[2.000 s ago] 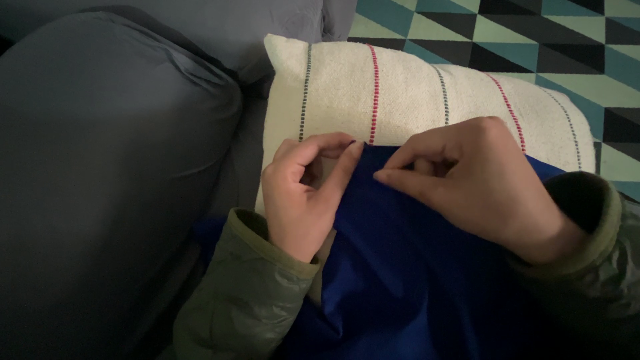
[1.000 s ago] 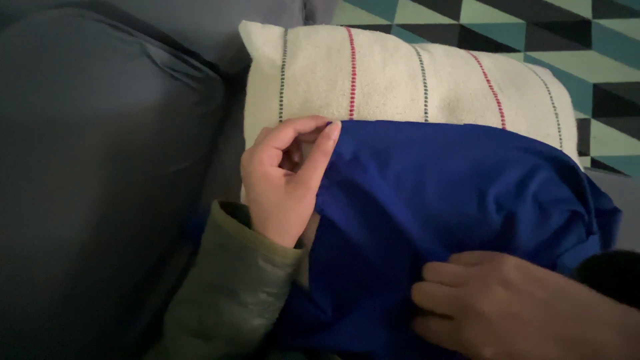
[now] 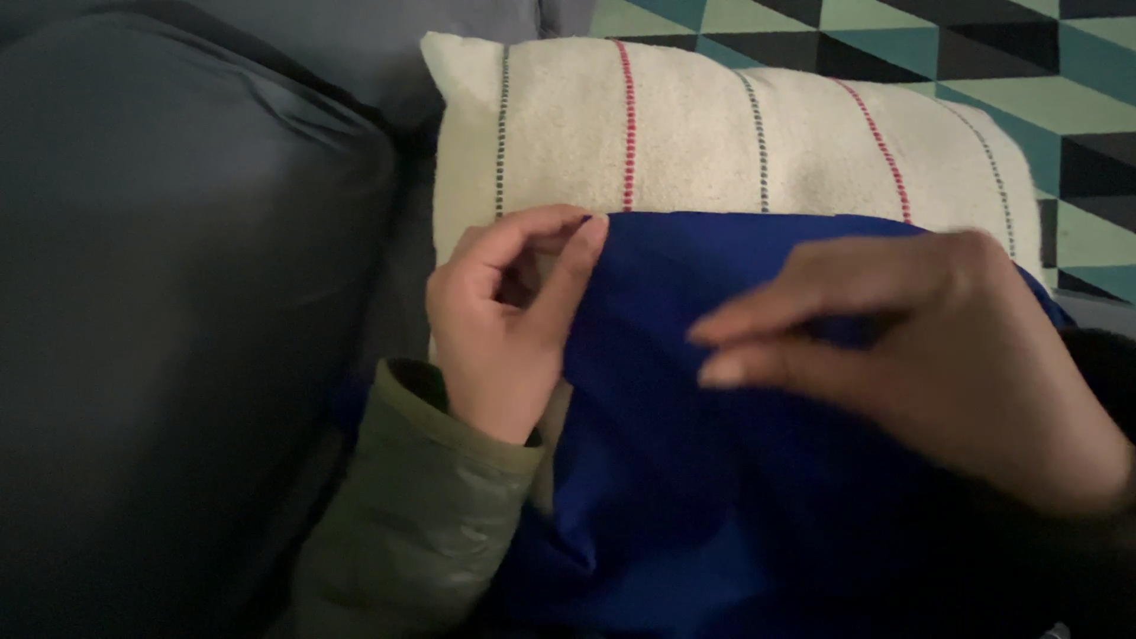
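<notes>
Blue fabric (image 3: 674,293) lies draped over the lower part of a cream cushion (image 3: 710,133) with red and dark stitched stripes. My left hand (image 3: 515,311) pinches the top left corner of the fabric between thumb and forefinger, at the cushion's left side. Above the fabric's middle, my right hand (image 3: 923,346) is blurred, its thumb and forefinger close together with a narrow gap at the tips. Whether it holds something fine, such as a needle or thread, cannot be made out. The lower part of the fabric falls into shadow.
A dark grey upholstered sofa part (image 3: 177,266) fills the left side. Behind the cushion, at the upper right, is a rug (image 3: 887,44) with a triangle pattern in teal, black and pale green.
My right hand was near the fabric's top edge two seconds ago, low on the fabric one second ago, and is now higher again. My left hand keeps its pinch on the corner.
</notes>
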